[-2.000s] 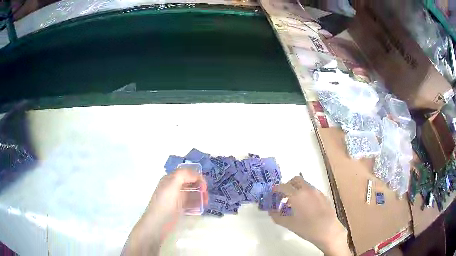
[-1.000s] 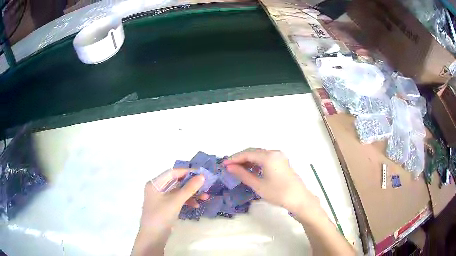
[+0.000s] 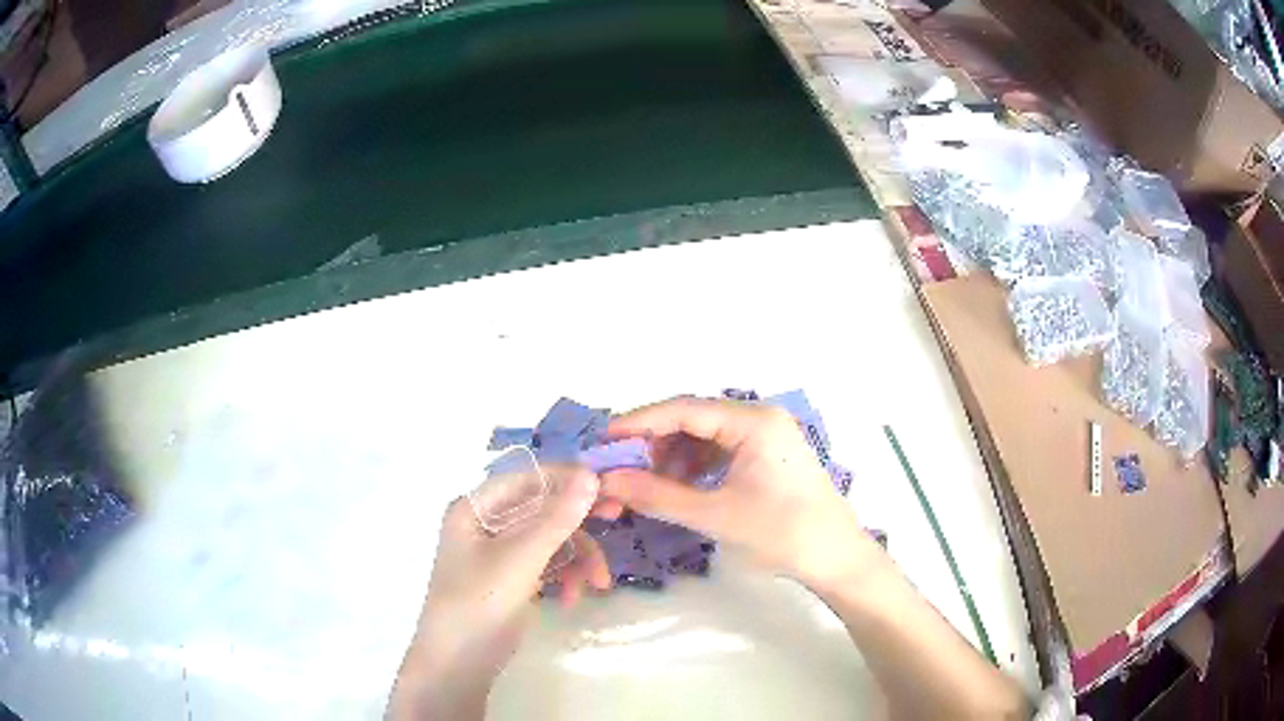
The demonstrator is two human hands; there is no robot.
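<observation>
A heap of flat purple-blue printed cards [image 3: 645,549] lies on the white tabletop [image 3: 324,437], partly hidden by both hands. My left hand [image 3: 514,549] holds a clear plastic case [image 3: 510,490], seen as a shiny rounded outline above the thumb. My right hand [image 3: 753,486] pinches a purple-blue card [image 3: 615,455] between thumb and fingers, beside my left thumb tip. The card looks tilted or bent. Whether it is inside part of the case I cannot tell.
A dark green belt [image 3: 521,127] runs behind, with a white tape roll [image 3: 216,116]. A green strip [image 3: 941,542] lies right of my hand. Bagged clear stock [image 3: 1063,317], a white strip [image 3: 1096,458] and a lone card [image 3: 1129,472] lie on cardboard. A dark shiny bag [image 3: 64,493] is left.
Both hands came together over the heap. The right hand, earlier at the heap's right side, now holds a card against the left hand. The view has shifted, bringing in the tape roll and green strip.
</observation>
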